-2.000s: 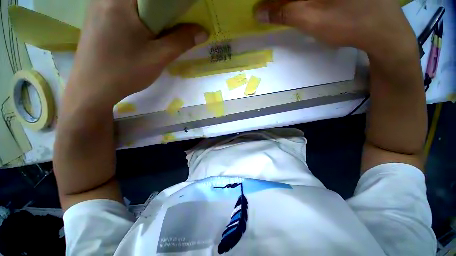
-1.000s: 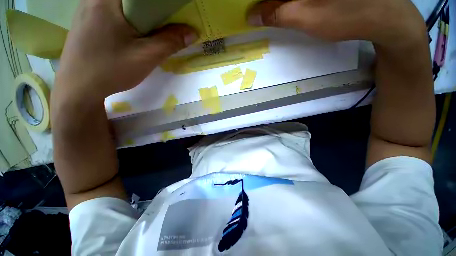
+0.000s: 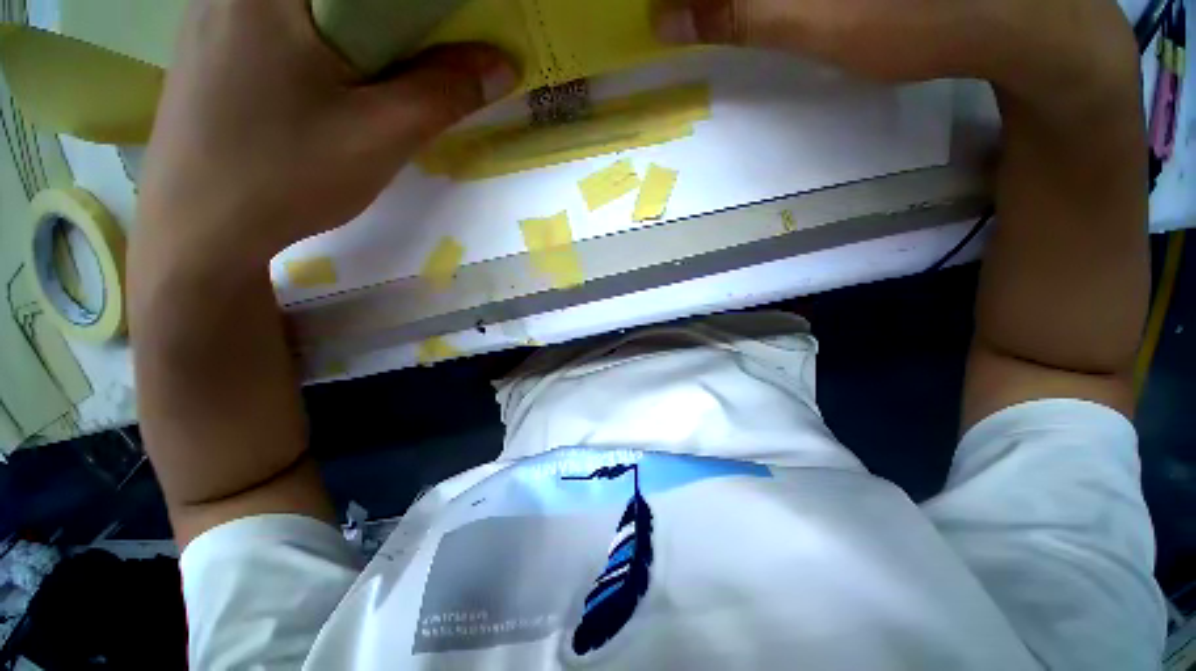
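Note:
The bag panel is at the top edge of the view, its bright yellow side towards me and its stitched seam running down the middle. Its far part is cut off by the picture's edge. My left hand grips its left side, the thumb on the yellow face. My right hand holds its right side, partly cut off at the top. Small dark marks or metal pieces show below the seam, at the yellow tape on the white board. I cannot tell their exact form.
A masking-tape roll lies at the left, near khaki panels. A long grey metal strip runs along the near edge, with short tape pieces on and beside it. Pink-handled snips lie at the far right.
Both hands and the panel sit slightly higher in the view, and the table too has shifted up a little. The hands keep their hold on the panel.

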